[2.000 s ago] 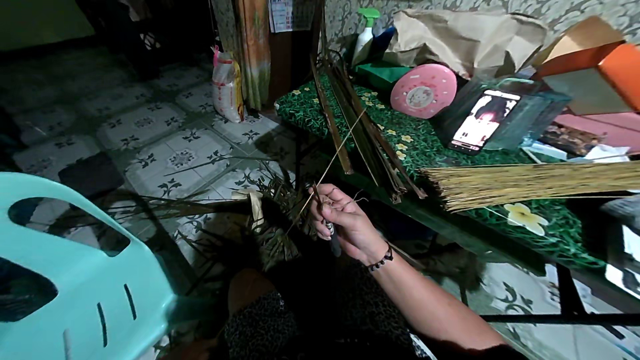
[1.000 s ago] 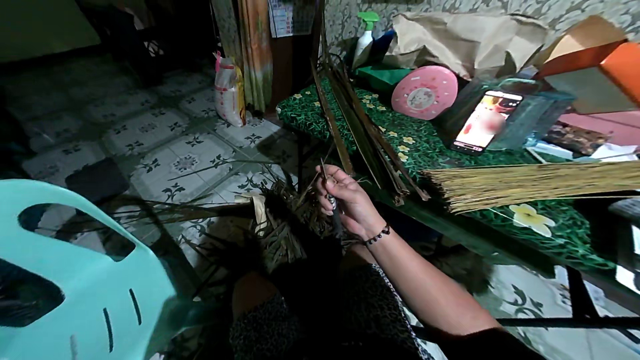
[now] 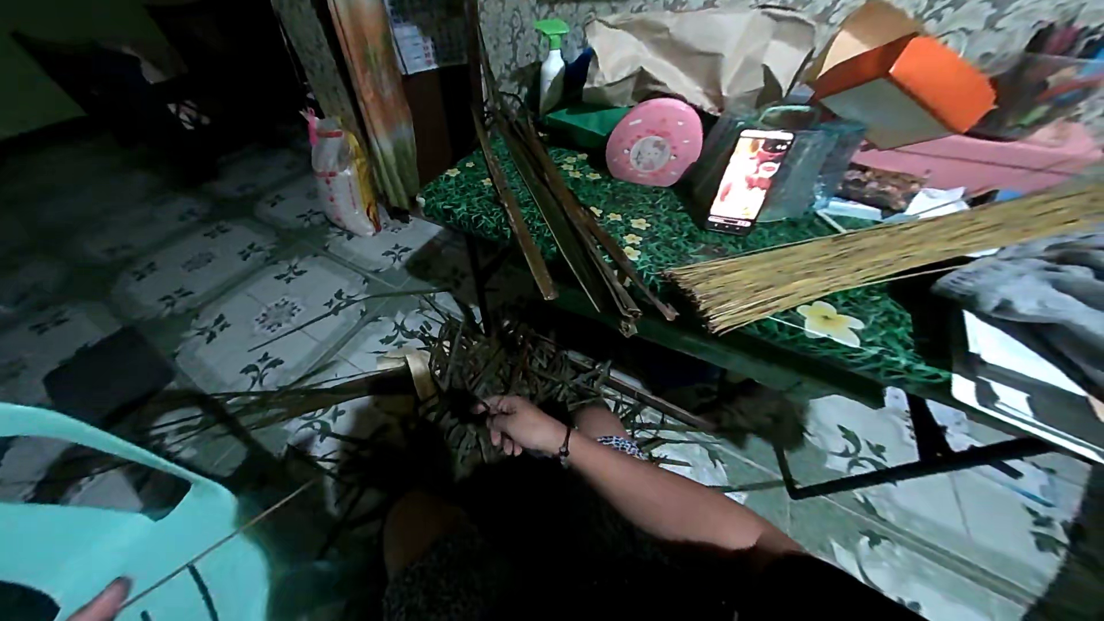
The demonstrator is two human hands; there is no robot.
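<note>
My right hand [image 3: 522, 424] is low in front of my lap, fingers curled, over a heap of dark leaf scraps [image 3: 509, 362]; whether something dark is pinched in it cannot be made out. At the bottom left edge, my left hand [image 3: 105, 601] shows only its fingertips, holding a thin leaf rib [image 3: 224, 541] that slants up over the plastic chair. A bundle of thin yellowish ribs [image 3: 880, 250] lies across the right of the table. Long brown leaf strips [image 3: 561, 211] lie at the table's left side, their ends past its front edge.
A light green plastic chair [image 3: 129, 492] stands at the left. On the table [image 3: 638, 246] are a lit phone [image 3: 749, 181], a pink round object [image 3: 654, 142], a spray bottle [image 3: 552, 69], a brown paper bag [image 3: 699, 52] and an orange box [image 3: 910, 86]. Long leaf pieces [image 3: 293, 392] lie on the tiled floor.
My right hand has moved down from near the table edge toward the scrap heap. My left fingertips and a thin rib have come into view over the chair.
</note>
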